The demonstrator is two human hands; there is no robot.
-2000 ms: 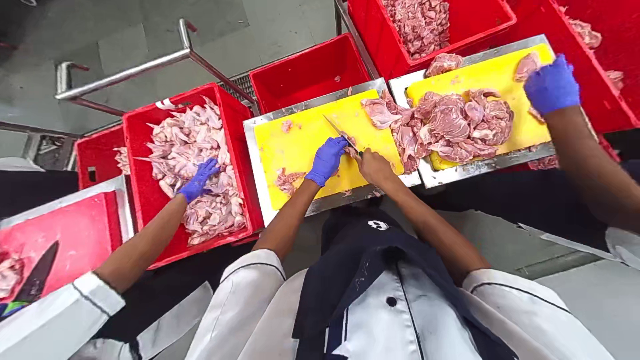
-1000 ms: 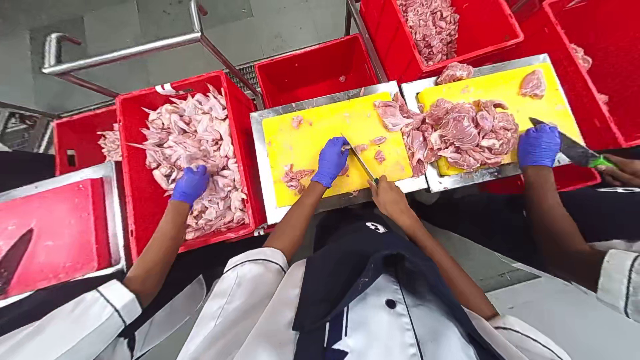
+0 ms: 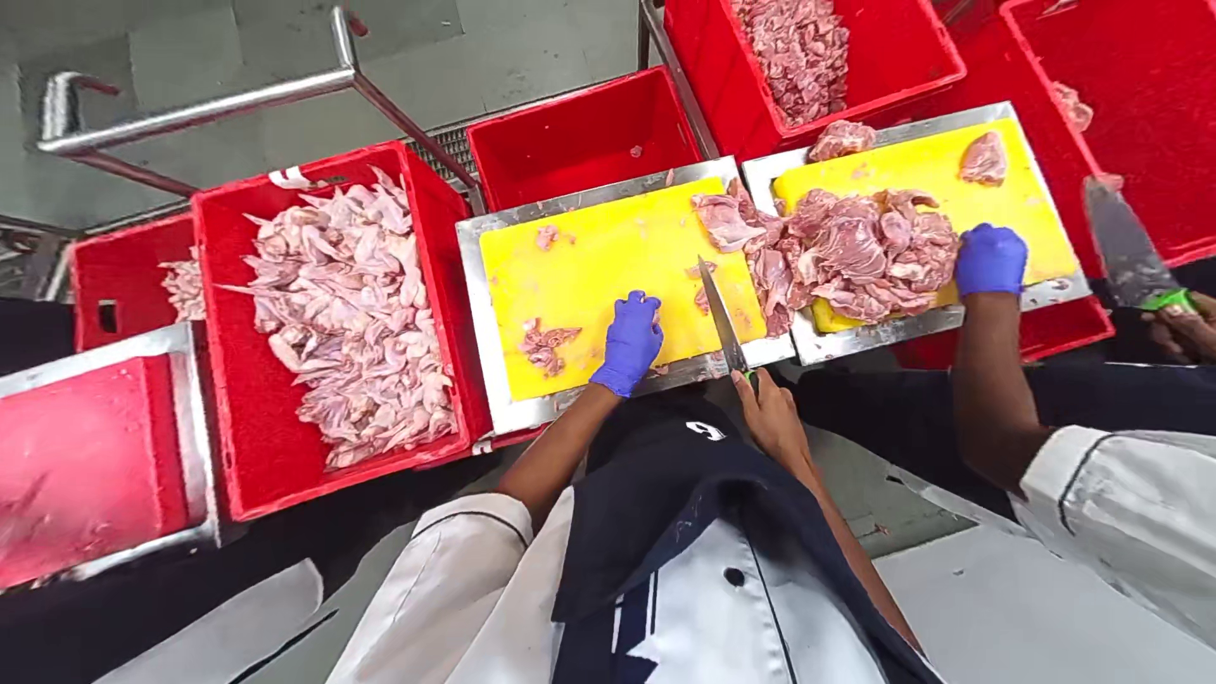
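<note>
My left hand (image 3: 631,344), in a blue glove, rests over the lower part of a yellow cutting board (image 3: 608,247); its fingers look curled, and whether anything is under them is hidden. My bare right hand (image 3: 771,410) grips a knife (image 3: 724,318) by its green handle at the board's near edge, the blade pointing away over the board. Small meat scraps (image 3: 547,346) lie left of my left hand, and another bit (image 3: 547,237) is higher up. A large pile of raw chicken pieces (image 3: 850,249) spans from the board's right edge onto a second yellow board (image 3: 1031,204).
A red crate (image 3: 214,332) of chicken pieces stands at left, another red crate (image 3: 584,133) behind my board. A co-worker's gloved hand (image 3: 991,258) touches the right pile; their other hand (image 3: 1187,325) holds a large knife (image 3: 1126,242). A metal rail (image 3: 209,106) stands upper left.
The co-worker's hand at the left crate has left view. My knife has moved right, away from my left hand. Scraps between my hands are fewer than one second ago.
</note>
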